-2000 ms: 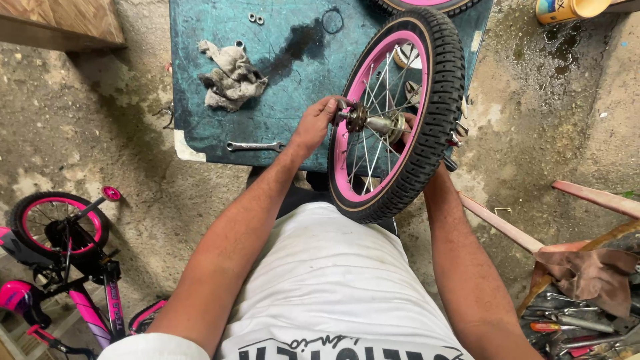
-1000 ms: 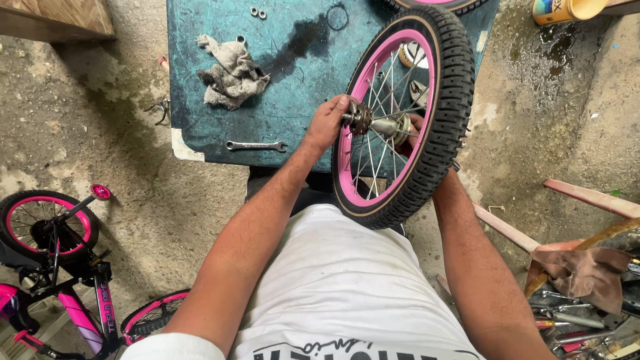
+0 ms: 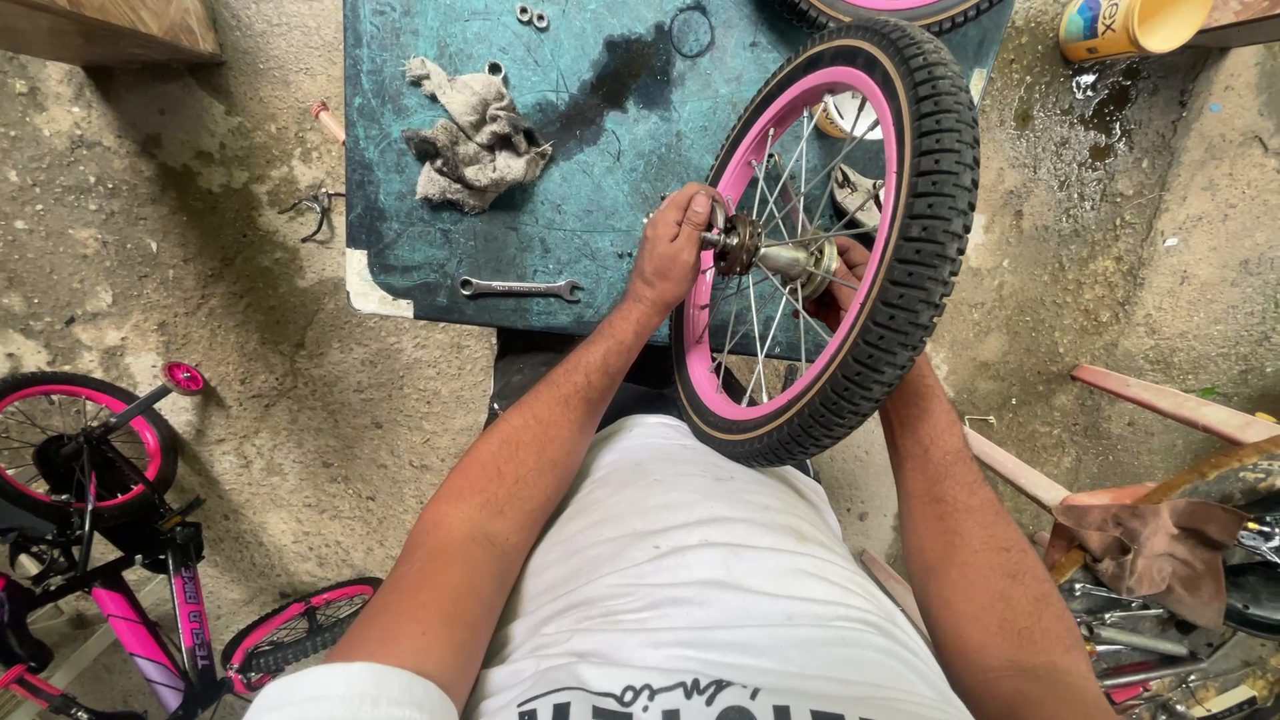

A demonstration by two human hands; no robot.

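Observation:
A small bicycle wheel with a pink rim and black knobby tire (image 3: 925, 200) stands tilted at the table's near edge, held between my hands. My left hand (image 3: 678, 245) grips the near end of the axle beside the metal hub (image 3: 785, 260). Behind the spokes my right hand (image 3: 845, 285) is at the hub's other side, its fingers partly hidden by rim and tire. Left of my left hand, a combination wrench (image 3: 520, 289) lies on the blue-green table (image 3: 600, 210). A crumpled grey rag (image 3: 475, 140) and two small metal nuts (image 3: 532, 16) lie farther back.
Another pink-rimmed wheel (image 3: 900, 12) lies at the table's far edge. On the floor at left is a pink and black child's bicycle (image 3: 130, 610). Loose tools (image 3: 1150, 640) and a brown cloth (image 3: 1150, 550) are at lower right. A yellow bucket (image 3: 1100, 30) lies at upper right.

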